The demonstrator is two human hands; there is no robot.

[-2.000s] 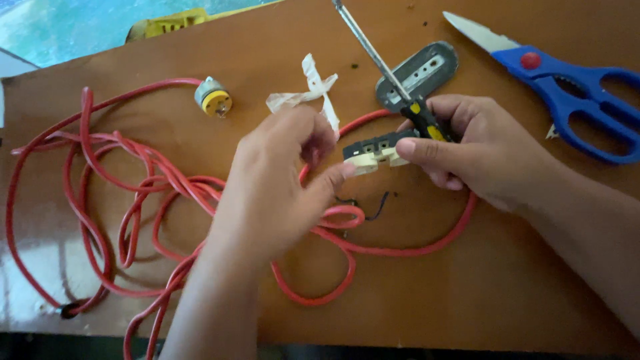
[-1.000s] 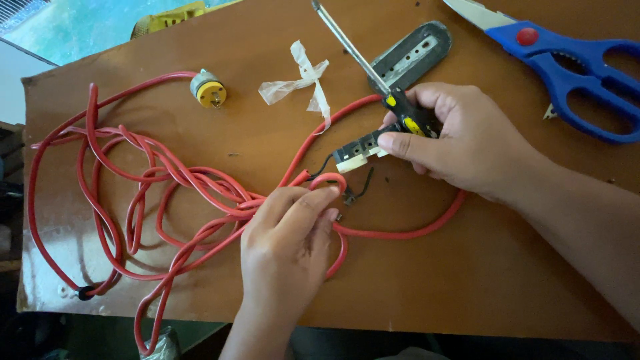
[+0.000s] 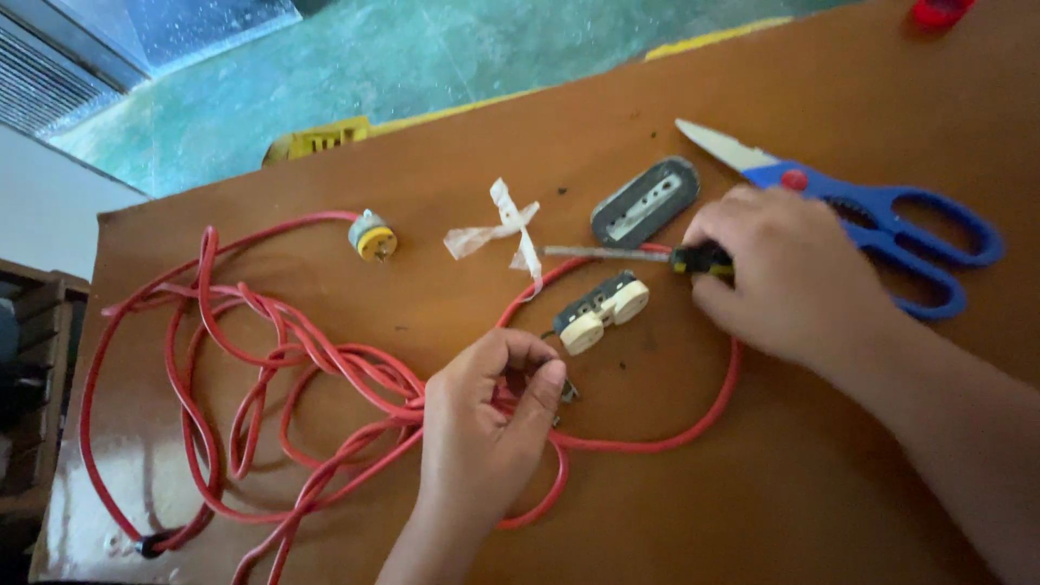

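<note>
My left hand [image 3: 491,414] pinches the end of the red electrical cord [image 3: 650,445]; its fingers hide most of what they hold. My right hand [image 3: 780,268] grips the black and yellow handle of a screwdriver [image 3: 609,253], whose metal shaft points left. Between the hands, an outlet block [image 3: 601,313] with a cream face and dark body lies on the brown table. Behind it rests a grey oval cover [image 3: 646,201]. Twisted strips of whitish tape [image 3: 508,227] lie left of the cover. At the cord's far end is a yellow and grey plug [image 3: 374,237].
Blue-handled scissors [image 3: 894,219] lie at the right, partly behind my right hand. Loops of cord spread over the left of the table [image 3: 325,544]. A red object [image 3: 941,11] sits at the top right. Yellow parts [image 3: 321,140] show along the table's far edge.
The outlet block, held in my right hand before, now lies on the table. The screwdriver has swung from pointing up and left to nearly level. My left hand has stayed at the cord end since a second ago.
</note>
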